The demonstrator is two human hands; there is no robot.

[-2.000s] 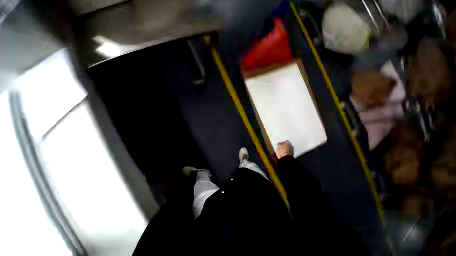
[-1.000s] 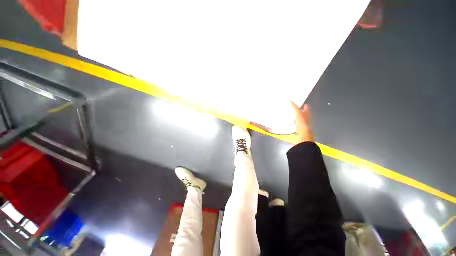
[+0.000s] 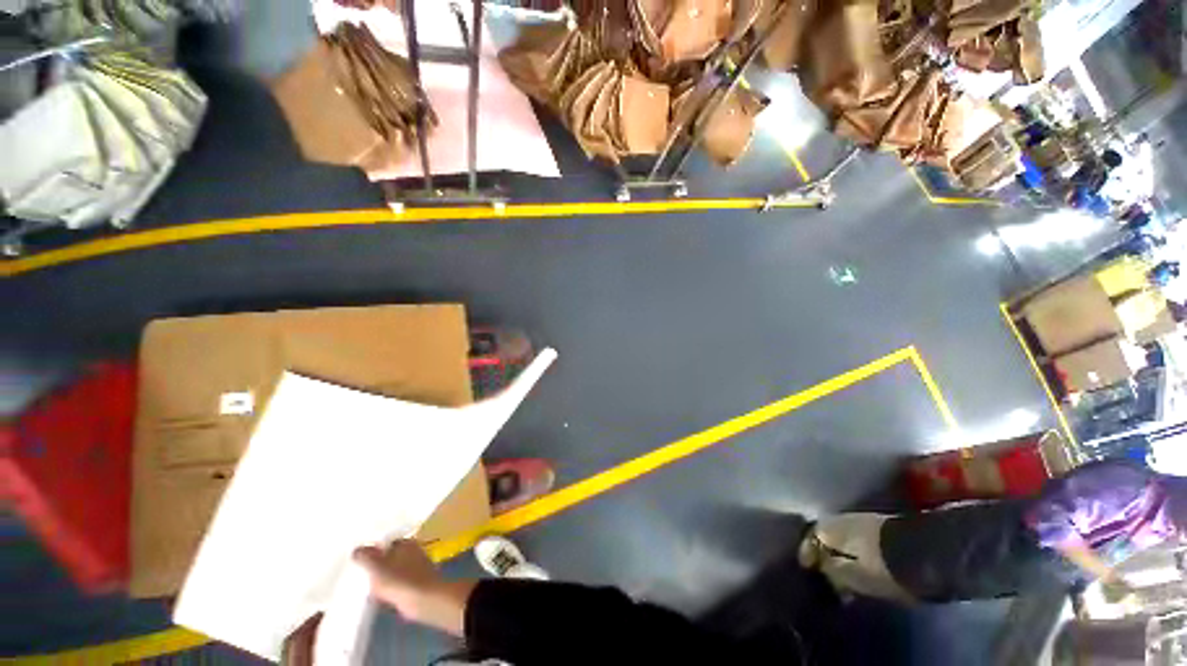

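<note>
My right hand (image 3: pixel 401 580), in a black sleeve, reaches in from the lower right and grips the near edge of a large white sheet (image 3: pixel 341 475). The sheet is bent, with one corner curling up at its right end. It hangs over a brown flattened carton (image 3: pixel 208 358) with a small white label. The carton lies on a hand pallet truck, whose red body (image 3: pixel 85 468) shows at the left and red fork tips (image 3: pixel 521 481) at the right. A small skin-brown patch at the bottom edge beside the sheet may be my left hand; it is too cut off to tell.
Racks (image 3: pixel 449 195) with brown bag pieces stand along the top, behind a yellow floor line. Pale pieces (image 3: pixel 98 137) are at upper left. My white shoe (image 3: pixel 508 559) is beside the forks. Another person (image 3: pixel 963 553) and a red-sided box (image 3: pixel 989 468) are at lower right.
The view has swung round, and the truck now lies at the left. The white sheet, earlier flat, is now bent and lifted, uncovering much of the brown carton. My right hand is now closed on its edge.
</note>
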